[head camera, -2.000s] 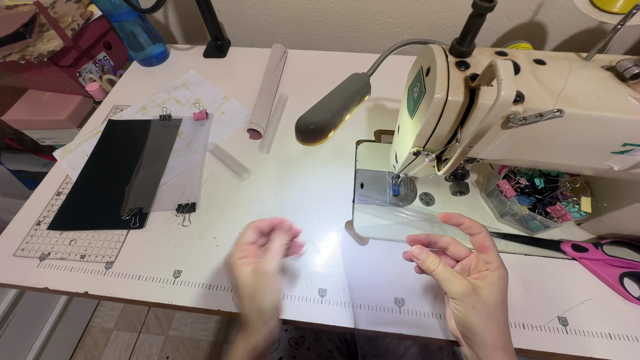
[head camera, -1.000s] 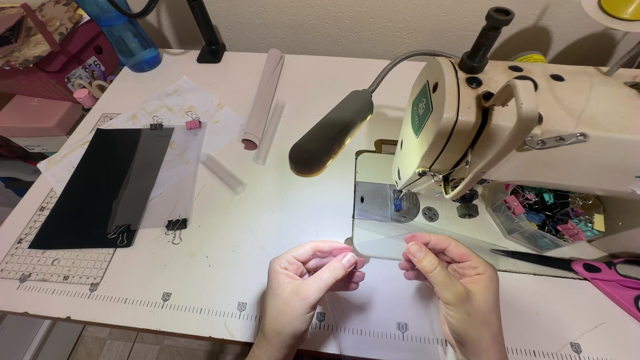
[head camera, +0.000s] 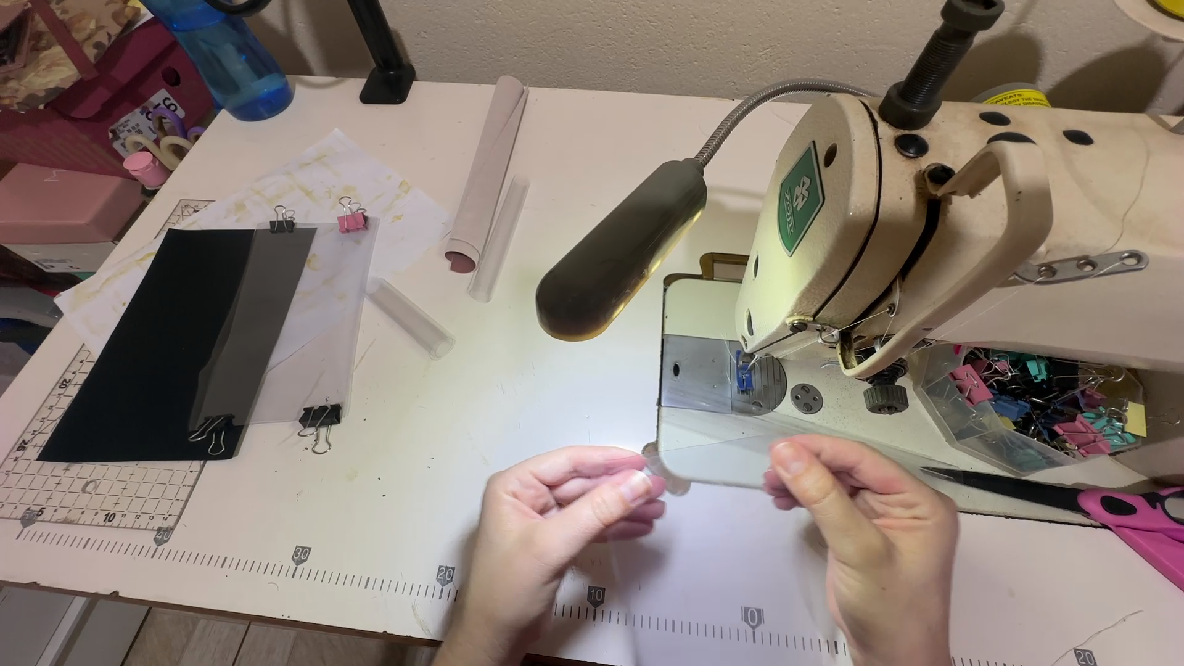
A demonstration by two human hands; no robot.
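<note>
Both hands pinch a clear plastic sheet (head camera: 712, 518) between thumb and fingers, in front of the sewing machine (head camera: 860, 213). My left hand (head camera: 564, 527) grips its left edge by the corner of the machine's bed plate. My right hand (head camera: 860, 518) has hold of it farther right, over the front edge of that plate. Part of the see-through sheet reaches toward the blue presser foot (head camera: 744, 372); its exact outline is hard to tell. The lit gooseneck lamp (head camera: 620, 250) hangs behind my left hand.
Black-handled and pink scissors (head camera: 1124, 518) lie right of my right hand, below a clear box (head camera: 980, 421) of binder clips. At left, black fabric (head camera: 148, 342) and clear sheets with binder clips lie on a quilting ruler (head camera: 92, 490). Rolled material (head camera: 486, 176) lies behind.
My left hand has moved right, toward my right hand, and now pinches the plastic sheet's edge. My right hand still holds the sheet.
</note>
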